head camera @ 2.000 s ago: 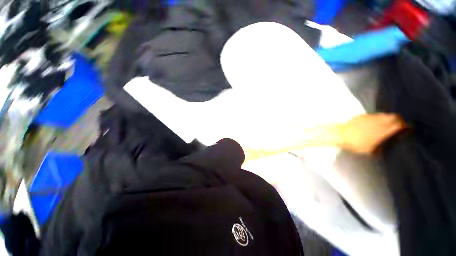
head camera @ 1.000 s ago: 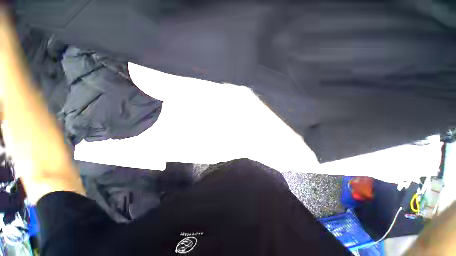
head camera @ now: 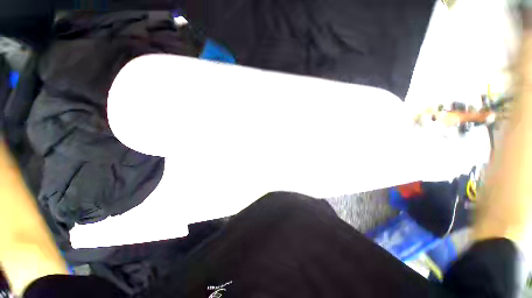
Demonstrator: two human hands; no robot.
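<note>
The white padded sleeve board [head camera: 262, 110], with a rounded left end, lies bare across the middle of the view. Smooth black garment cloth [head camera: 326, 41] fills the top centre, beyond the board's far edge. My left hand is not in view; only that bare forearm shows at the left edge. My right hand is not in view either; that forearm rises along the right edge and is cut off. What my hands hold cannot be seen. An iron with a brownish handle [head camera: 466, 116] seems to rest at the board's right end, blurred.
A crumpled black garment pile [head camera: 87, 157] lies left of the board. The white pressing table [head camera: 128, 233] runs below it. A blue crate [head camera: 402, 236], a red item [head camera: 410, 190] and small yellow loops [head camera: 472, 190] show at the lower right. A blue piece [head camera: 217, 52] shows behind the board.
The dark cloth that covered much of the board is now beyond it, so the rounded arm shows. The left forearm is lower; the right forearm shows more along the right edge.
</note>
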